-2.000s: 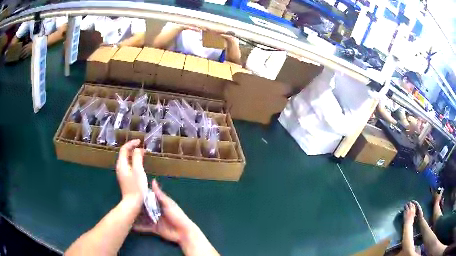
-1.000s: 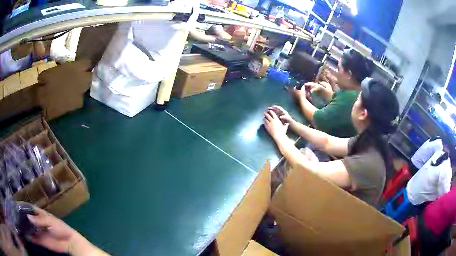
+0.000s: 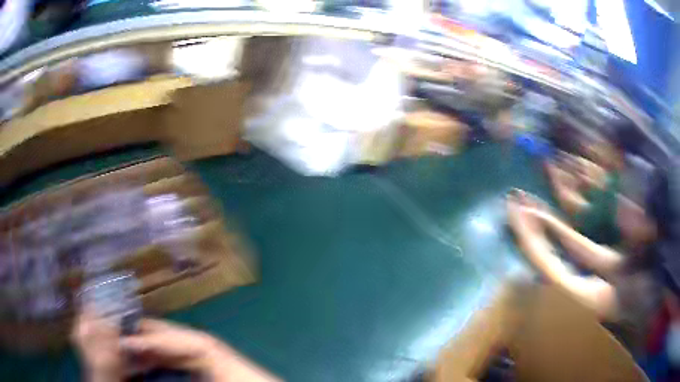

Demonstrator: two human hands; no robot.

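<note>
The picture is blurred. My left hand (image 3: pixel 101 347) and my right hand (image 3: pixel 175 347) are together at the lower left, in front of the divided tray. Between them they hold a clear bag (image 3: pixel 113 295) with its pale top upward and something dark low on its right side. The fingers are smeared by the blur. The divided tray (image 3: pixel 235 272) of brown cardboard fills the left side. Many clear bags (image 3: pixel 97 224) stand in its cells. The cells nearest its right corner are too blurred to tell exactly.
Behind the tray is a row of brown boxes (image 3: pixel 89 119), with a cardboard piece (image 3: pixel 205 123) at its right end. A white plastic sack (image 3: pixel 328 112) stands at centre back. A large open carton (image 3: pixel 574 339) is at the lower right. A neighbour's hands (image 3: pixel 533 216) rest over the bench (image 3: pixel 320 261).
The view swung right to the neighbours and carton, then partly back left. My hands, first below the tray, then cut off at the left edge, now both show with the bag upright between them.
</note>
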